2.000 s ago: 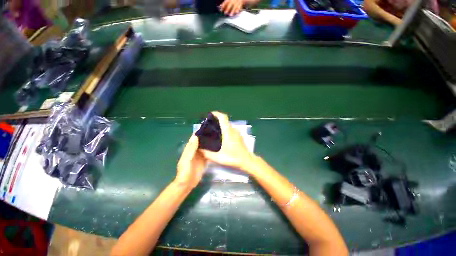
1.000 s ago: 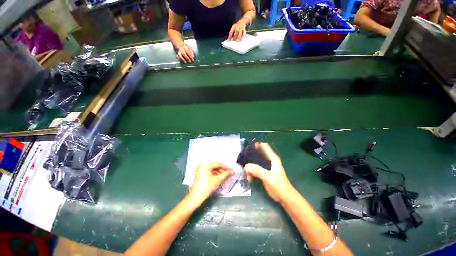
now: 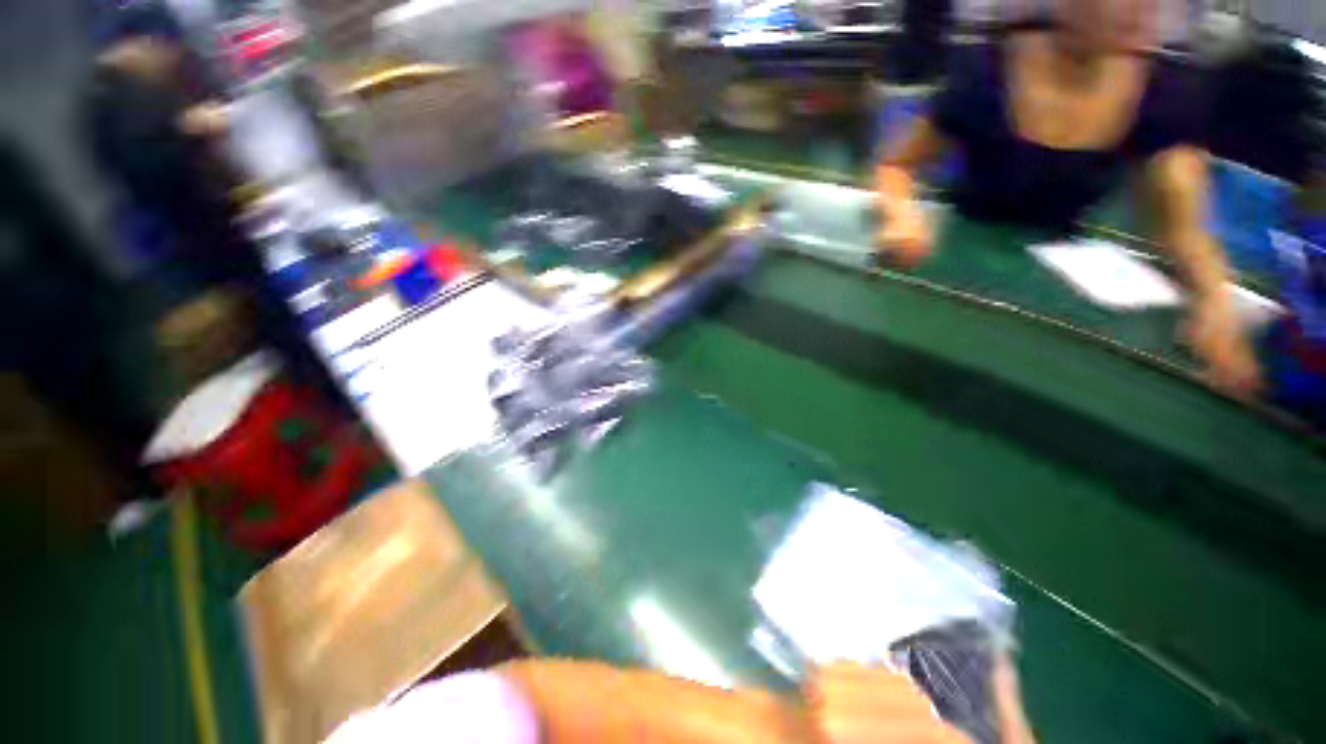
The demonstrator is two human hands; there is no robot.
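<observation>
The view is strongly blurred. A black power adapter point(image 3: 953, 672) shows at the lower right, between my hands, over the stack of clear poly bags point(image 3: 858, 574). My left hand point(image 3: 873, 705) is at the adapter's left side, its forearm reaching in from the bottom left; its grip is unclear. My right hand point(image 3: 1009, 705) shows only as part of a finger against the adapter's right side, cut off by the bottom edge. Whether the adapter is inside a bag cannot be told. Bagged adapters point(image 3: 567, 381) lie heaped at the left.
Paper sheets point(image 3: 422, 371) lie beside the heap. A raised board point(image 3: 691, 262) stands behind it. Brown cardboard point(image 3: 371, 603) is at the near left, with a red container point(image 3: 284, 465) beyond. The conveyor belt point(image 3: 960, 385) runs across; a person point(image 3: 1062, 131) stands or sits behind it.
The view has swung left, so the loose adapters at the right are out of the picture. The adapter and both hands are now near the bottom edge, closer together.
</observation>
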